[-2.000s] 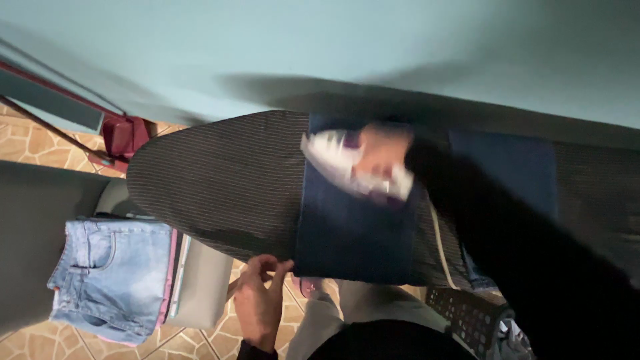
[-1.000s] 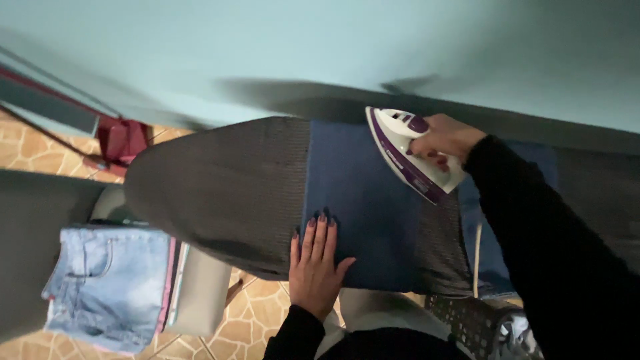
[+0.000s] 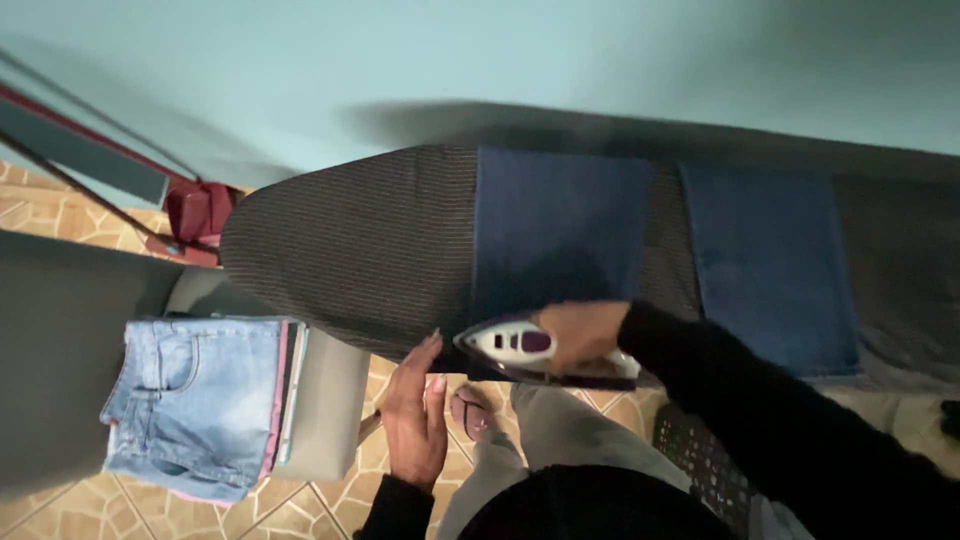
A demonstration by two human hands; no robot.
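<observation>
My right hand [image 3: 585, 337] grips a white and purple clothes iron [image 3: 517, 343], its tip pointing left. The iron lies over the near end of a dark blue denim trouser leg [image 3: 555, 225], spread across the ironing board [image 3: 352, 240]. A second blue denim leg [image 3: 772, 270] lies to the right, with a strip of the striped dark cover showing between the two. My left hand [image 3: 416, 412] is at the board's near edge, just left of the iron's tip, fingers extended and thumb apart, holding nothing that shows.
Folded light blue jeans [image 3: 202, 397] top a stack of clothes on a grey seat [image 3: 326, 412] at the left. A pale green wall [image 3: 480, 60] runs behind the board. Below right stands a dark perforated basket [image 3: 697, 450]. A dark red object [image 3: 199, 214] is beyond the board's nose.
My right hand has brought the iron from the far side to the near edge of the denim. My left hand, flat on the fabric one second ago, has moved left and off it.
</observation>
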